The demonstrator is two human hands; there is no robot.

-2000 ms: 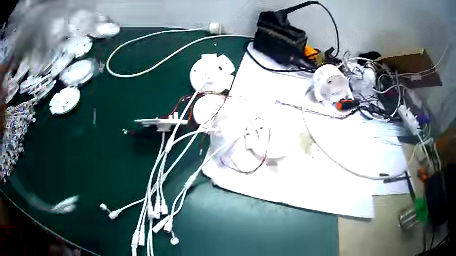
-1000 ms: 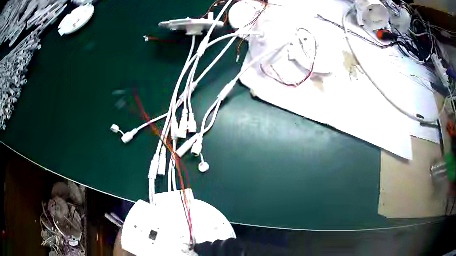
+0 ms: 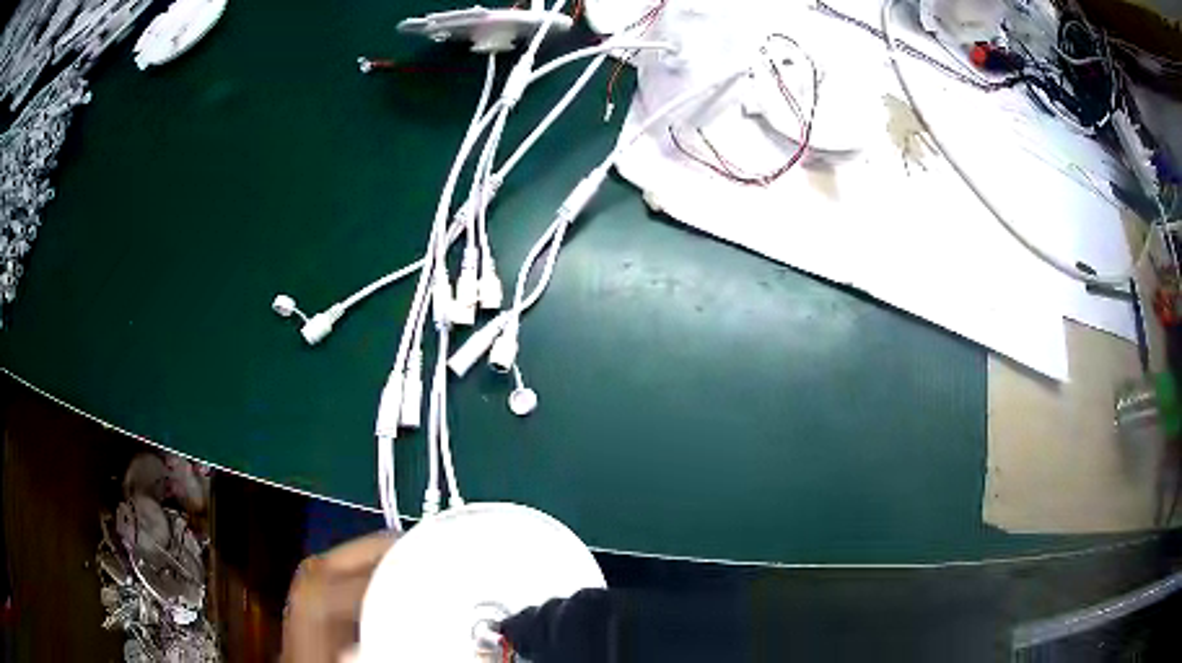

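A white round base (image 3: 480,570) is held at the bottom centre, over the bench's front edge, with its smooth face showing. My left hand (image 3: 335,598), blurred and partly cut off, grips its left side. A black pointed nozzle, likely of a hot glue gun (image 3: 564,627), touches the small opening near the middle of the base, where a bit of red wire shows. The gun's body is dark and hard to make out. My right hand is not in view. White tail cables (image 3: 441,298) with connector ends lie on the bench just beyond the base.
Another round base (image 3: 486,26) stands edge-on at the back. White paper sheets (image 3: 856,220) lie at the right, with a thin red wire loop and a white cord. Cables and connectors (image 3: 29,194) are piled at the left. White parts (image 3: 156,557) sit below the curved bench edge.
The held base has turned from the face with the square cutout and tabs to its smooth face. The long red wires over the bench are gone from view. My left hand now shows.
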